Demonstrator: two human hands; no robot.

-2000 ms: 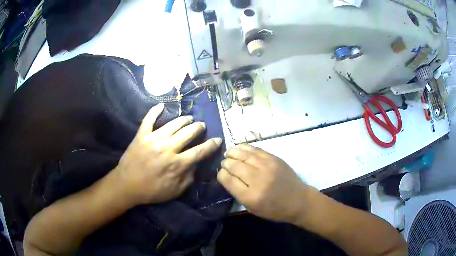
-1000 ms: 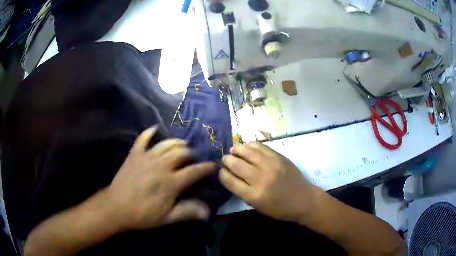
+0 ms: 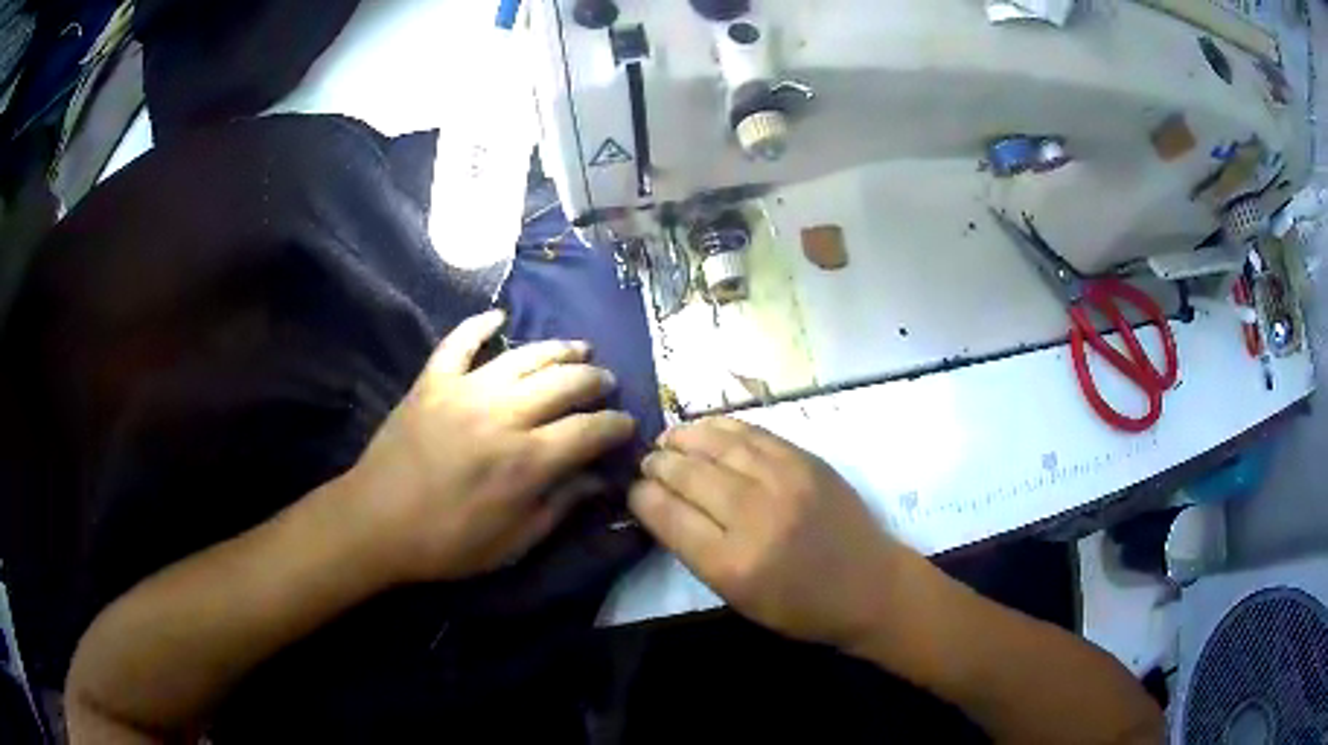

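Note:
A large dark trouser cloth (image 3: 219, 320) covers the left side of the table. A smoother navy-blue piece (image 3: 590, 299) lies beside the needle area, its right edge along the machine bed. My left hand (image 3: 503, 451) presses flat on the cloth, fingers slightly spread towards the blue piece. My right hand (image 3: 757, 524) pinches the blue piece's right edge near the front of the machine bed; its fingertips hide the gripped part. The presser foot and needle (image 3: 629, 265) are small and blurred at the blue piece's upper right edge.
The off-white sewing machine (image 3: 903, 218) fills the upper right. Red-handled scissors (image 3: 1121, 349) lie right of it. A white oval plate (image 3: 481, 182) stands left of the machine head. The white table edge (image 3: 990, 488) has ruler marks. A grey fan-like unit (image 3: 1260, 670) is at lower right.
My left hand has moved up from its place a second ago and lies flat on the cloth. The loose yellow thread on the blue piece is mostly out of sight. My right hand keeps its pinch.

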